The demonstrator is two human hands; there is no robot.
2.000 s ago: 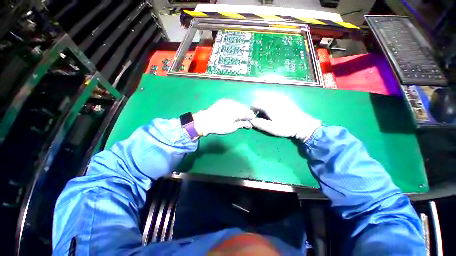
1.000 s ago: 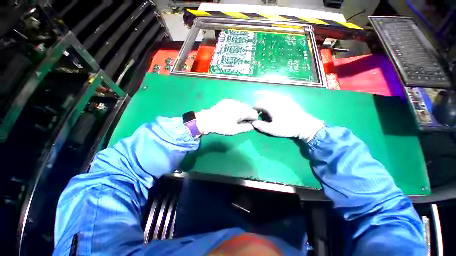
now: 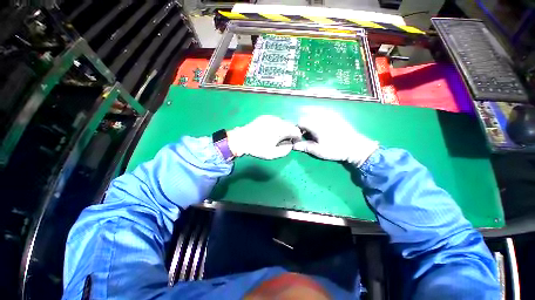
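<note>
My left hand point(image 3: 267, 137), in a white glove, is over the middle of the green bench top point(image 3: 193, 123), with its fingertips against those of my right hand point(image 3: 334, 137), also gloved in white. The fingers are curled together; I cannot tell whether something small is between them. Beyond the bench top, a green circuit board point(image 3: 328, 63) with white patterned blocks on its left half lies inside a thin silver metal frame point(image 3: 234, 88). Neither hand touches the frame or board.
Red matting point(image 3: 419, 85) lies under and beside the frame, with small dark pieces point(image 3: 193, 76) at left. A keyboard point(image 3: 478, 55) and mouse point(image 3: 521, 120) are on the right shelf. Dark racks point(image 3: 111, 94) stand at left. A yellow-black striped edge point(image 3: 328, 21) runs behind the frame.
The fingertips have shifted slightly against each other. Both hands remain together at the same place over the bench top. The board and frame have not moved on the matting.
</note>
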